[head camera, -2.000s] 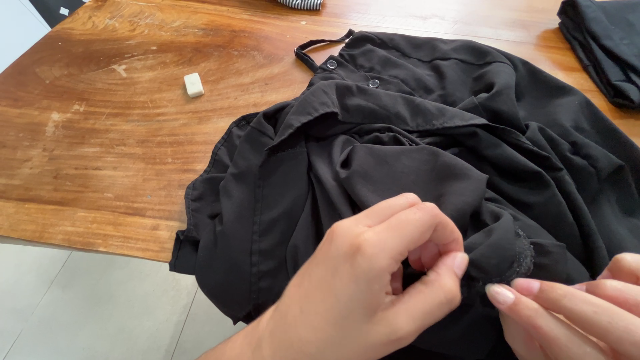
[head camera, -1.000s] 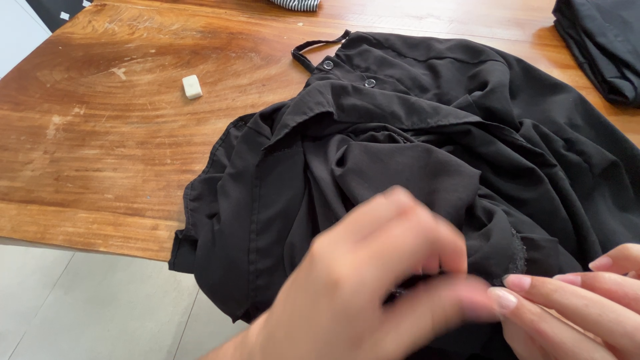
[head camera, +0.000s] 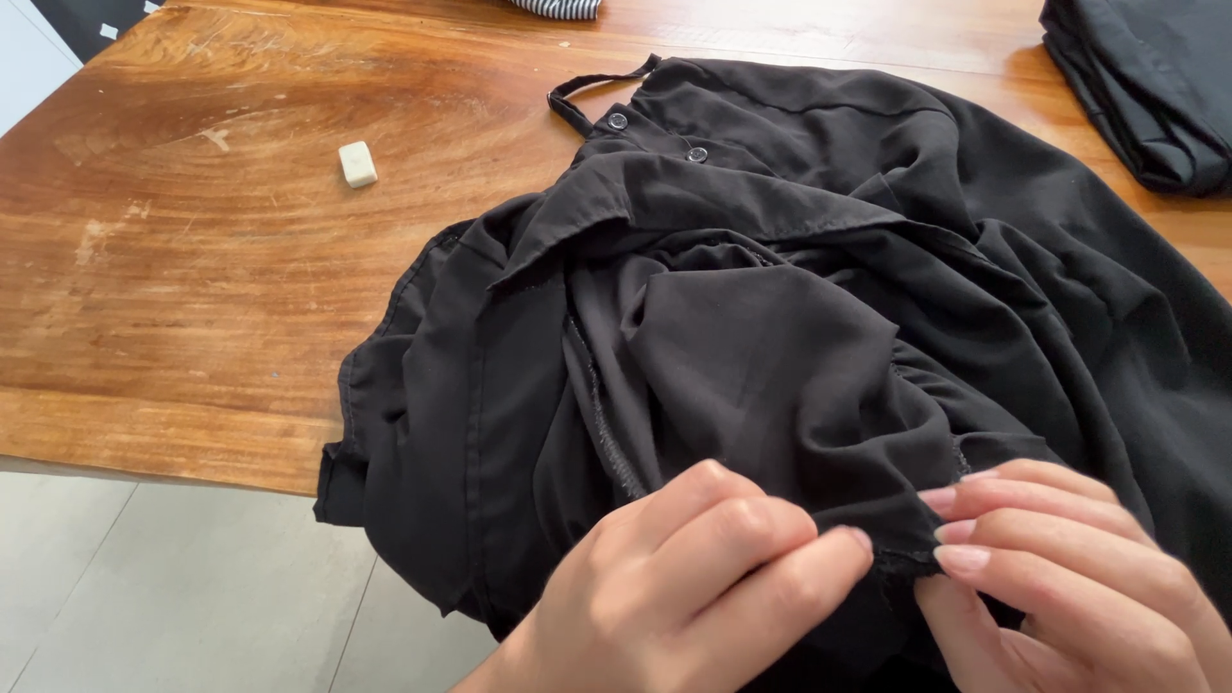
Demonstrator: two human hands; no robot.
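Note:
A black garment [head camera: 770,337] with a strap and dark buttons lies bunched on the wooden table and hangs over its front edge. At the lower right, my right hand [head camera: 1068,568] pinches a stitched seam edge of the cloth between thumb and fingertips. My left hand [head camera: 703,568] is just to its left, fingers curled and thumb against the index finger, at the same seam. Whether cloth or something thin, such as a needle, is between its fingertips cannot be seen. Frayed stitching shows along the seam between the hands.
A small whitish block [head camera: 357,165] lies on the wooden table [head camera: 212,269], left of the garment. Another folded black cloth [head camera: 1145,87] is at the far right, and a striped cloth [head camera: 558,8] shows at the top edge. Pale floor tiles lie below the table's front edge.
The seam edge by my right fingertips is now turned up between the hands, and the cloth around it is folded differently. The right hand's fingers have shifted their hold on the cloth.

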